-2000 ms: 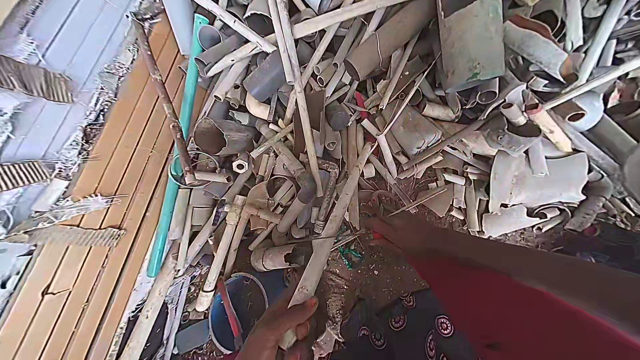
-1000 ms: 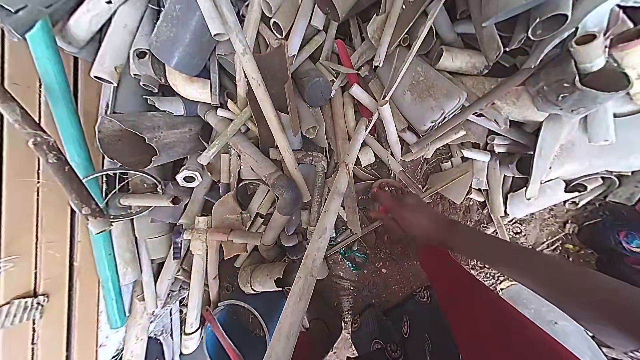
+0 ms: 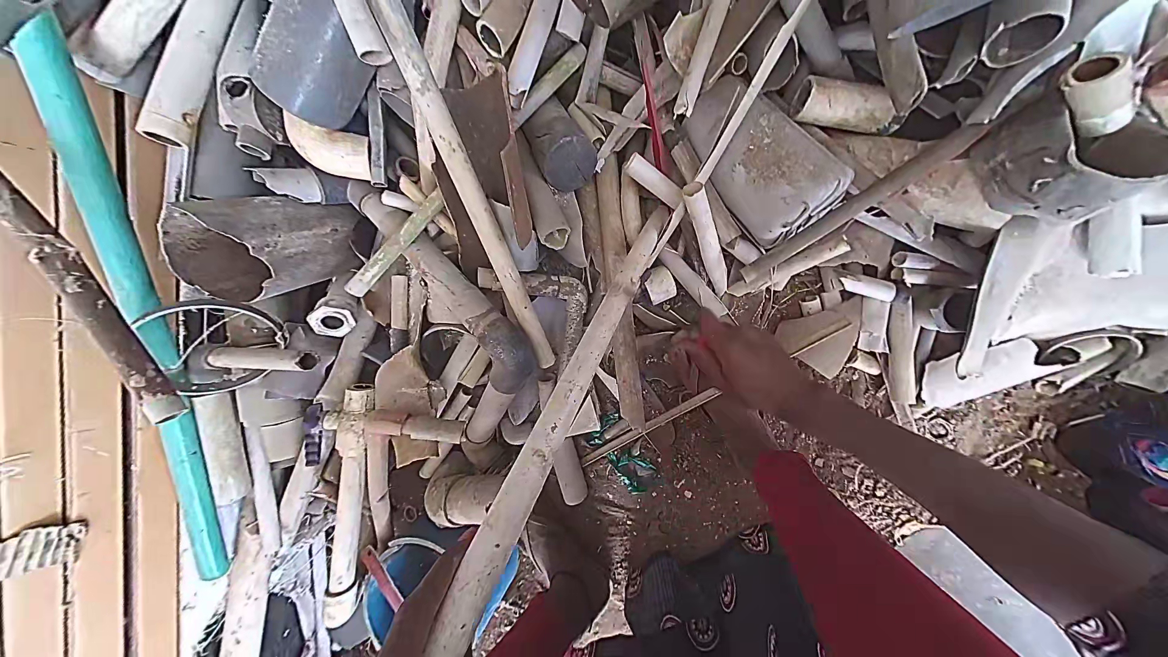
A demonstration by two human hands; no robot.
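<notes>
A long pale plastic pipe (image 3: 566, 392) slants over the heap of scrap pipes. My left hand (image 3: 433, 584), low in view, closes around its lower end. My red-sleeved right hand (image 3: 730, 415) is at the middle, near the pipe's upper part and a thin stick (image 3: 666, 420). Another bare forearm (image 3: 885, 456) overlaps it from the right, seemingly a co-worker's, its hand (image 3: 748, 360) against mine. Something small and red shows between these fingers; what my right hand holds is hidden. Grey and cream pipe pieces and an elbow fitting (image 3: 506, 351) surround them.
At left a turquoise pipe (image 3: 119, 265) and a rough branch (image 3: 82, 301) cross brown slatted panels (image 3: 27, 365). A wire ring (image 3: 210, 306) leans there. The rim of a blue bucket (image 3: 502, 593) shows near my left hand. Broken wide pipes (image 3: 1031, 164) lie at right.
The view has moved much closer to the heap. My left hand still has the long pipe, and my right hand remains among the pieces beside it.
</notes>
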